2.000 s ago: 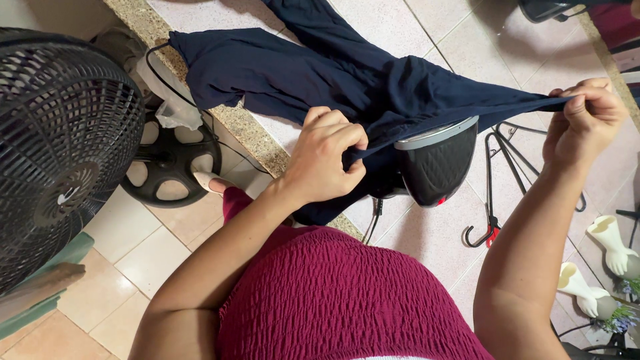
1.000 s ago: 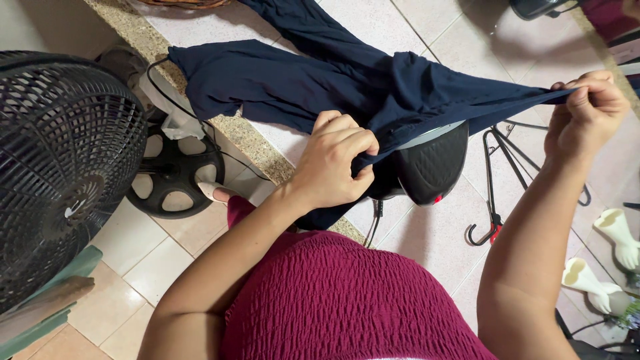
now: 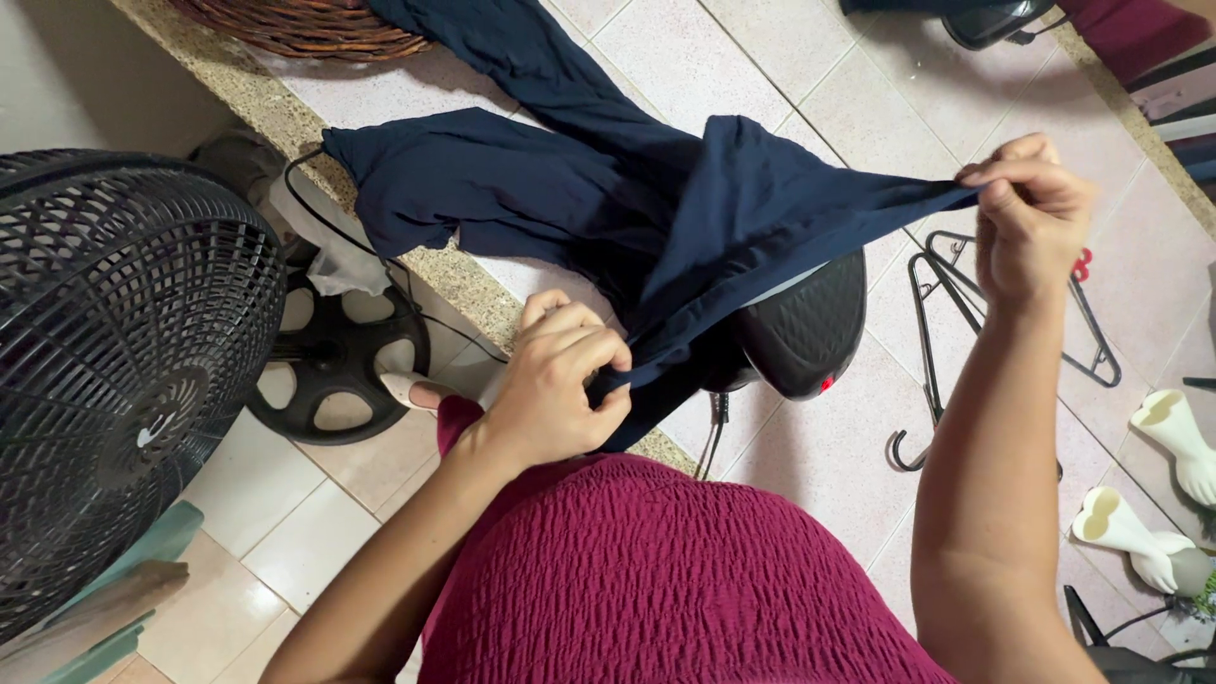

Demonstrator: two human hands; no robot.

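Observation:
A navy cloth garment (image 3: 532, 180) lies across the tiled counter, part of it draped over a black device with a pale rim and a small red light (image 3: 807, 328). The garment hides the rest of that device. My left hand (image 3: 565, 380) pinches the near edge of the cloth, just left of the device. Above and right of it, my right hand (image 3: 1031, 214) grips a corner of the cloth. Between both hands the edge is pulled taut along the device's rim.
A black fan (image 3: 142, 408) stands on the floor at left, its cord crossing the counter's speckled edge (image 3: 456, 285). A wicker basket (image 3: 313, 28) sits at top left. Black hangers (image 3: 931, 332) and white hand-shaped vases (image 3: 1130, 537) lie to the right. Another black device (image 3: 993, 21) is at the top.
The cloth's raised part now forms a broader fold above the device. Both hands keep hold of the cloth. The view has shifted slightly, bringing more of the basket in.

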